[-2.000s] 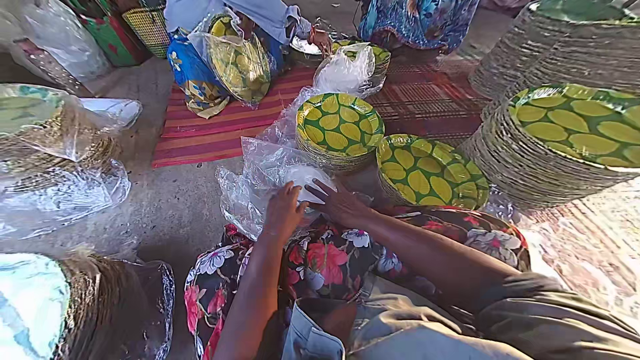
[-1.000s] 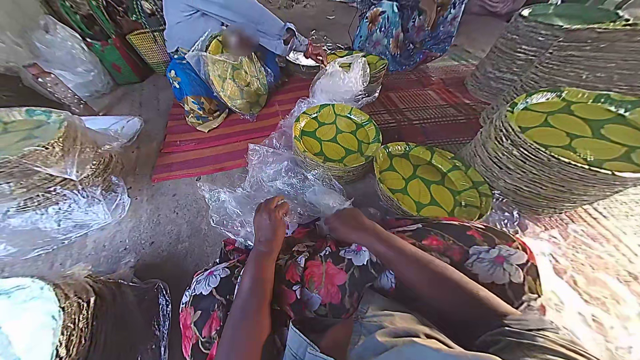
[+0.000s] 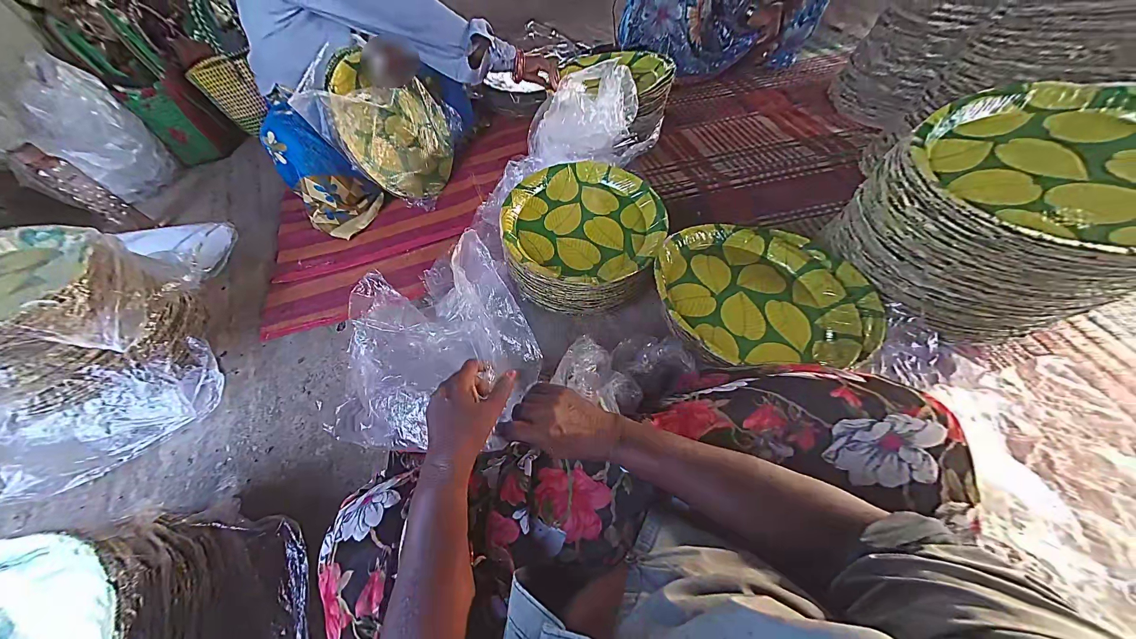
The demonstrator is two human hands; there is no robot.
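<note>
My left hand (image 3: 466, 413) pinches the near edge of a clear plastic bag (image 3: 417, 355), which lies crumpled on the ground in front of my lap. My right hand (image 3: 564, 424) is close beside it, fingers curled at the same plastic; what its fingertips hold is partly hidden. Just beyond my hands stands a short stack of green plates with a yellow leaf pattern (image 3: 581, 226). To its right a second leaf-patterned stack (image 3: 768, 297) sits tilted toward me, against my flowered cloth (image 3: 887, 448).
Tall plate stacks (image 3: 985, 240) rise at right. Bagged plates (image 3: 106, 328) lie at left, with another stack (image 3: 169, 568) at lower left. Across a striped mat (image 3: 399, 257), a person's hand (image 3: 537, 69) touches another plate stack (image 3: 652, 71); a second person sits behind.
The white bundled plastic between my hands two seconds ago is now loosened and spread out. My hands have moved from over it to its near edge.
</note>
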